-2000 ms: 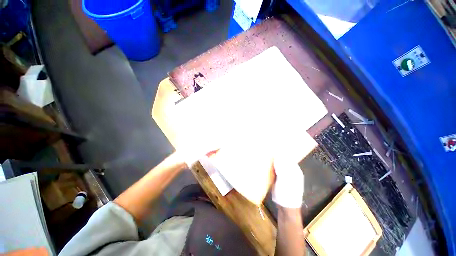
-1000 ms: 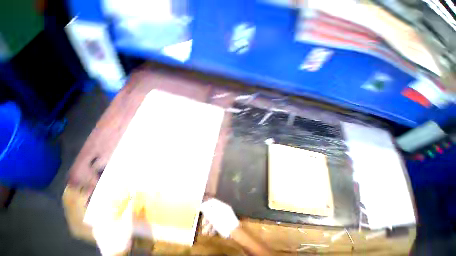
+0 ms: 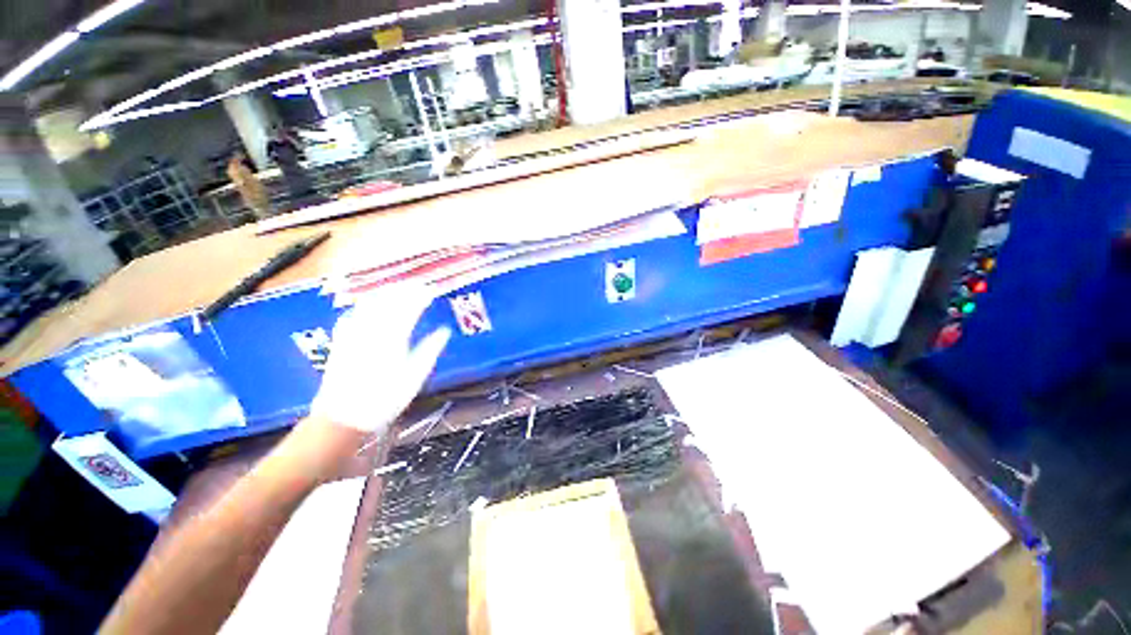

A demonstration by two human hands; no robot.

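My left hand (image 3: 378, 360), in a white glove, is raised in front of the blue beam, thumb apart from the fingers. Its fingertips overlap the left end of the layered white and red sheets (image 3: 496, 261) on the machine top; glare hides whether they touch. My right hand is out of view. The tan die (image 3: 629, 564) lies on the scored black pad (image 3: 533, 453), a white piece (image 3: 552, 564) showing inside its frame; the bottom edge cuts it off. White sheets lie right (image 3: 831, 471) and left (image 3: 304, 558) of the pad, the left one partly behind my forearm.
The blue beam (image 3: 546, 316) crosses behind the bed, with a green switch (image 3: 620, 282) on it. Thin white offcut strips (image 3: 469, 449) lie on the pad's back part and behind it. A control panel with coloured buttons (image 3: 971, 292) stands at the right. A dark bar (image 3: 267, 273) lies on the machine top.
The view has swung up and toward the machine. Both hands were at the left white sheet; my left hand is now up at the beam and my right hand has left the picture.
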